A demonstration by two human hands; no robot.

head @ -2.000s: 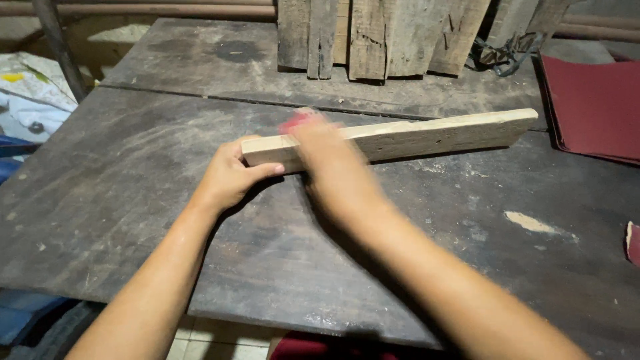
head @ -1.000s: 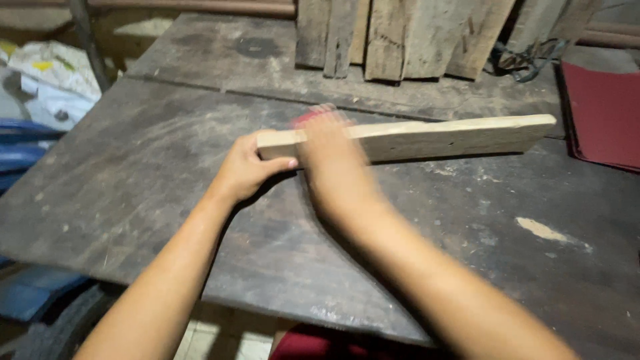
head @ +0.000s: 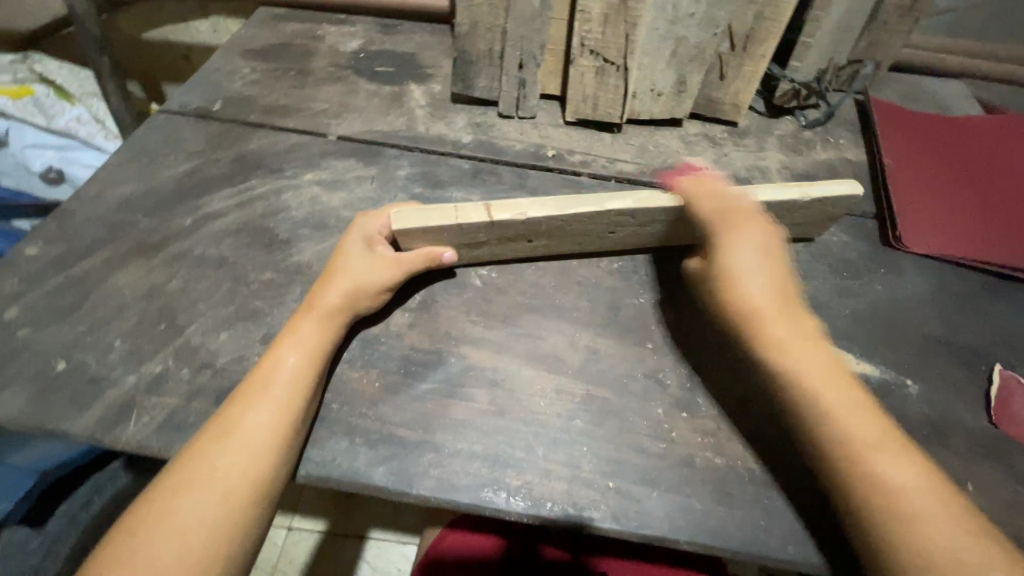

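Note:
A wooden board [head: 560,226] stands on its long edge on a dark wooden table, its pale narrow edge facing up. My left hand [head: 372,260] grips its left end, thumb on the near face and the other fingers hidden behind. My right hand [head: 732,240], blurred, is over the upper edge toward the board's right end. Between its fingers is a piece of red sandpaper [head: 684,174], of which only a bit shows at the top edge.
Several rough wooden boards [head: 664,60] stand at the back of the table [head: 512,384]. Red sandpaper sheets [head: 952,184] lie at the right, with a torn red piece [head: 1010,404] nearer. Dark tangled strips [head: 812,92] lie beside the boards. A gap crosses the tabletop behind the board.
My right hand has moved right along the board's upper edge, away from my left hand, with the red sandpaper. My left hand still holds the left end.

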